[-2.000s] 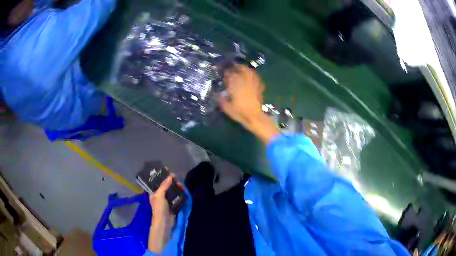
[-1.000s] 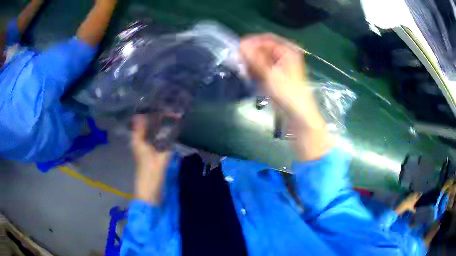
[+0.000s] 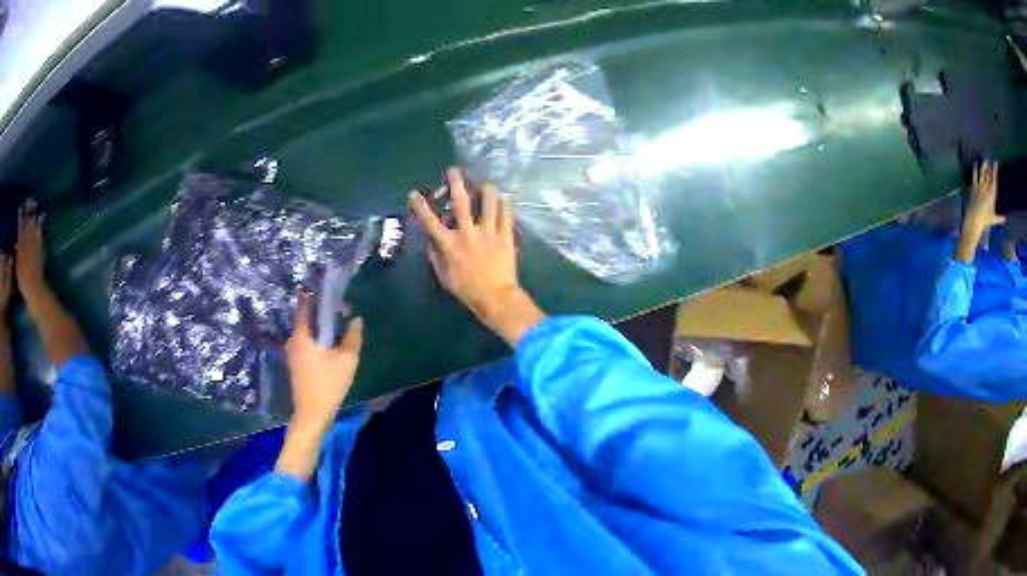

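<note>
A clear, glittering poly bag full of small black bundles, likely coiled cables, lies on the green surface at the left. My left hand is at the bag's right edge, thumb and fingers apart around a blurred pale grey strip; I cannot tell whether it grips this. My right hand is palm down with fingers spread, its fingertips over small dark pieces that they partly hide. A small shiny bundle lies between the hands.
A flat, whitish clear poly bag lies just right of my right hand. Neighbours in blue smocks stand at the left and right. Open cardboard cartons are below the bench edge. A dark flat piece lies far right.
The view has turned towards the right. My right hand has come down from a blurred, raised position onto the surface. My left hand has moved up to the cable bag; its dark card stack no longer shows clearly.
</note>
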